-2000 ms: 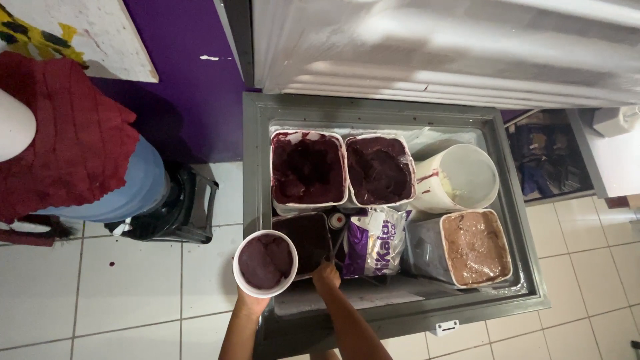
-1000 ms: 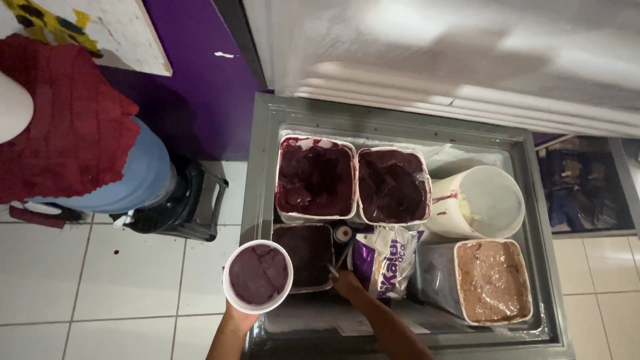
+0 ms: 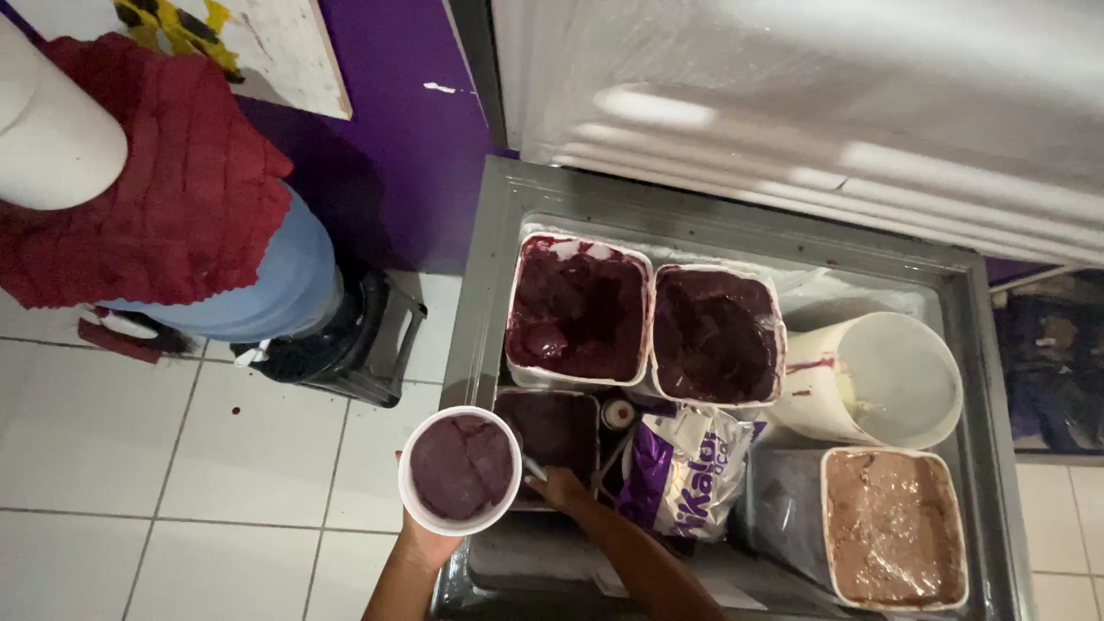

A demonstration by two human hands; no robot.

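Note:
My left hand holds a round white tub filled near its rim with a purple frozen mass, at the freezer's left edge. Just right of it, my right hand grips the handle of a utensil; its far end is hidden by the tub. Under that hand lies a square container of dark purple frozen mass. Two square white tubs of dark purple-red mass stand behind. A small bottle with a whitish cap and a silver and purple bag sit to the right.
The chest freezer's grey rim surrounds the containers, its raised lid behind. On the right are a tilted white bucket and a tub of brown frozen mass. At left, a red cloth drapes over a blue water jug on a black stand.
My right hand and the utensil have moved left, from over the dark purple container to beside the held tub. The view has shifted slightly.

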